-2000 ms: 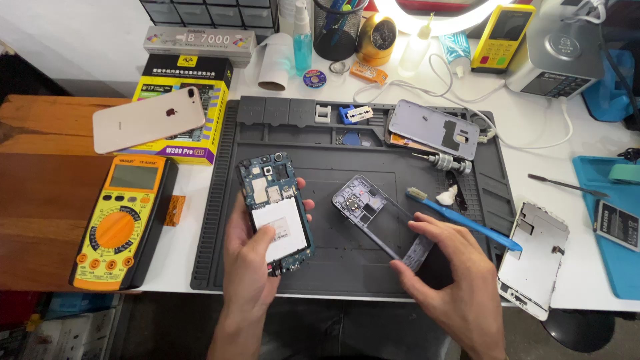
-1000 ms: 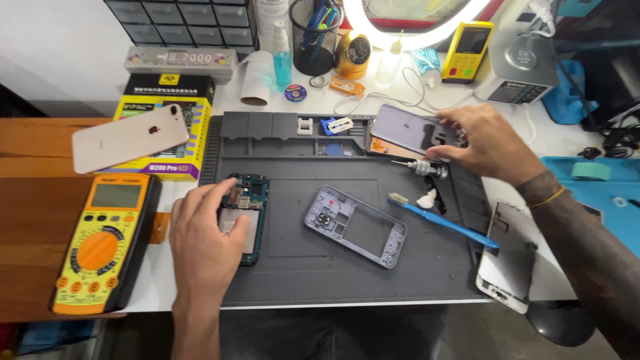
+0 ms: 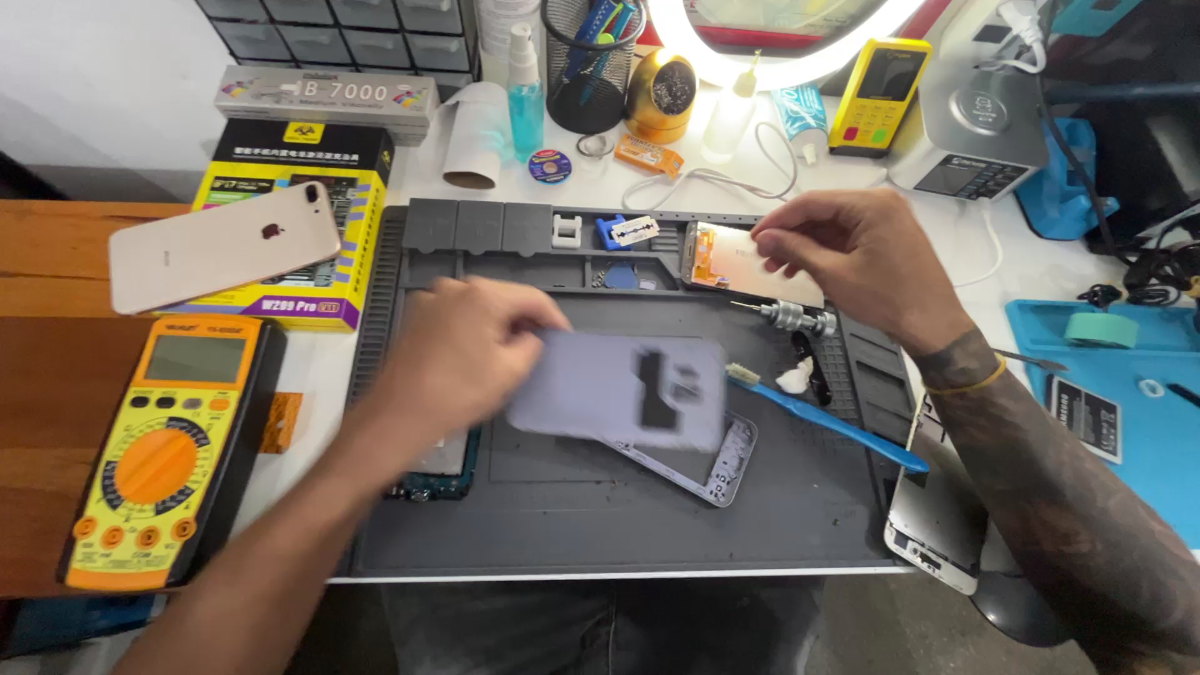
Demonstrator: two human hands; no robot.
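My left hand (image 3: 469, 352), blurred by motion, grips the left edge of a lavender phone back cover (image 3: 591, 384), which overlaps a phone mid-frame (image 3: 731, 464) lying on the grey repair mat (image 3: 600, 534). Partly hidden below my left forearm is a phone circuit board in its chassis (image 3: 445, 469). My right hand (image 3: 834, 253) is at the right end of a phone screen assembly (image 3: 745, 262) with an orange flex cable, in the mat's upper tray; whether its fingers touch it is unclear. Just below lie a metal hand tool (image 3: 797, 317) and a blue brush (image 3: 834, 427).
A yellow multimeter (image 3: 159, 459) and a gold phone (image 3: 225, 246) on a yellow box (image 3: 309, 309) stand left. Spray bottle (image 3: 525, 103), pen holder (image 3: 591, 75) and ring light (image 3: 797, 66) line the back. A detached phone screen (image 3: 937, 516) and blue tray (image 3: 1162, 412) lie right.
The back cover has come from the upper tray to above the mid-frame, now in my left hand. The screen assembly is uncovered. My left hand has left the circuit board, which it held in the earliest frame.
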